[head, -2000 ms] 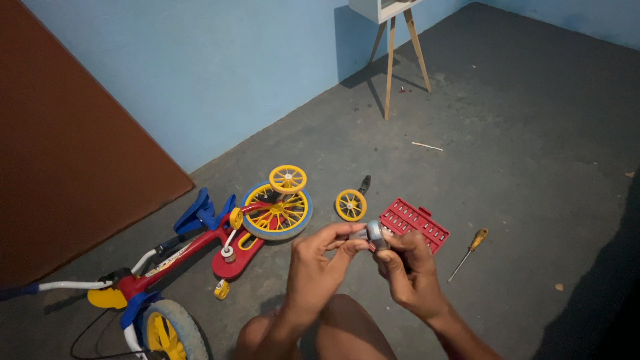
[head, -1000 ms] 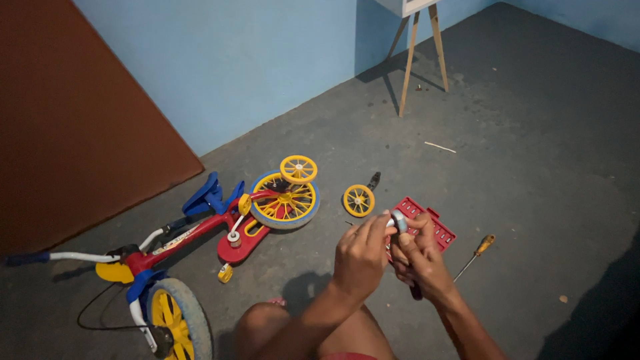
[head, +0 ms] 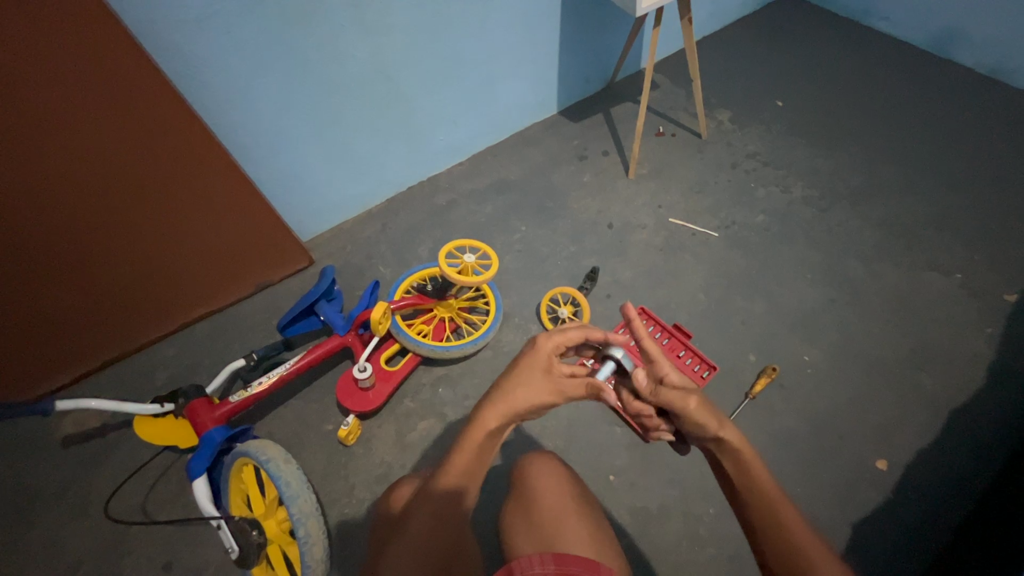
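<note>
Between my hands is a ratchet handle with a round metal head and a socket (head: pixel 611 364) fitted to it. My left hand (head: pixel 552 370) has its fingertips around the socket and head. My right hand (head: pixel 668 392) grips the dark handle below, its index finger stretched out. Beneath both hands, partly hidden, a red plastic socket case (head: pixel 680 352) lies open on the floor. A detached yellow training wheel (head: pixel 565 309) with a black bracket lies just beyond my left hand. To the left, a red child's bicycle (head: pixel 296 368) rests on its side.
A screwdriver with a yellow handle (head: pixel 762 382) lies right of my right hand. A thin pale stick (head: pixel 693 227) is farther off. Wooden stand legs (head: pixel 646 96) stand near the blue wall (head: pixel 360 96). A brown panel (head: pixel 120 200) is at the left.
My hands have turned the ratchet so that its head and the socket show more plainly. My right index finger now points outward. The view has shifted somewhat.
</note>
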